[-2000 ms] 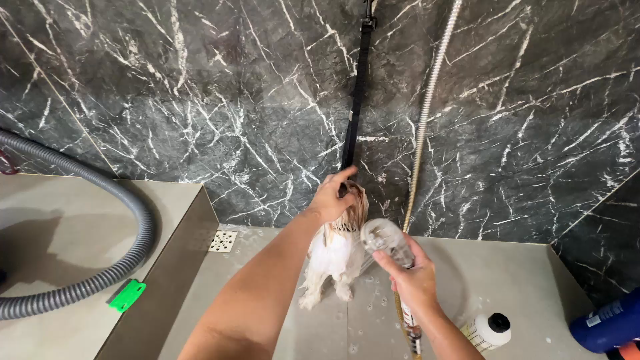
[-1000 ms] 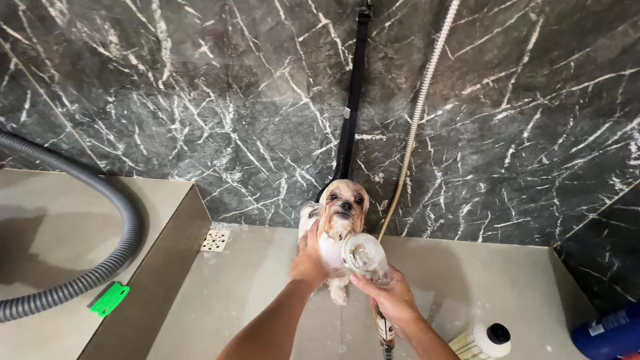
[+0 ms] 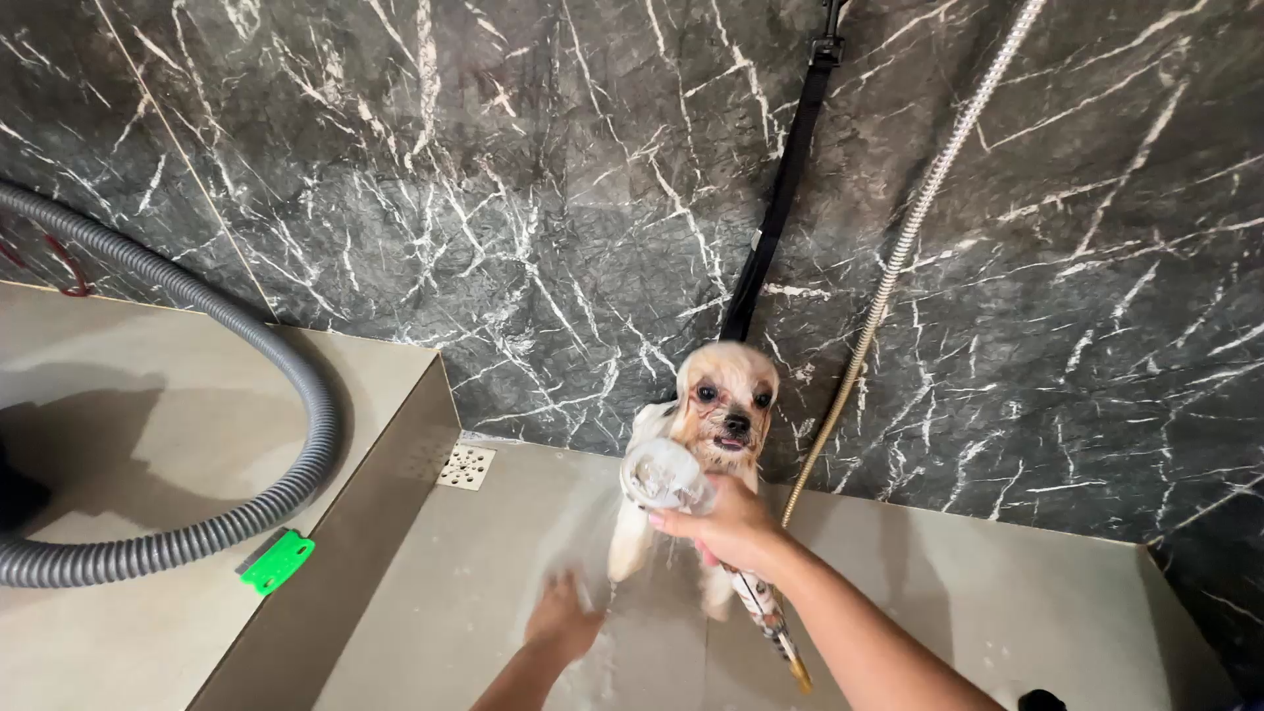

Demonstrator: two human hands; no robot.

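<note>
A small wet dog [image 3: 729,395] with pale fur stands upright against the marble wall, facing me, a black strap [image 3: 780,207] running up behind it. My right hand [image 3: 731,523] grips a clear shower head [image 3: 664,476] in front of the dog's chest. From its patterned handle [image 3: 760,604], a metal hose [image 3: 889,276] is partly seen rising along the wall. To the left, my left hand [image 3: 565,614] is blurred, low over the basin floor near the dog's front leg; whether its fingers hold anything cannot be made out clearly, but no object shows in it.
A raised tiled ledge [image 3: 355,395] on the left carries a thick grey corrugated hose [image 3: 316,395] and a green flea comb [image 3: 276,561] at its edge. A square drain cover [image 3: 466,466] lies in the basin's back left corner. A black cap [image 3: 1042,700] shows at the bottom right.
My left hand has left the dog's body and moved down and left. The shower head has shifted left across the dog's chest. Earlier my left hand was at the dog's head, its face hidden.
</note>
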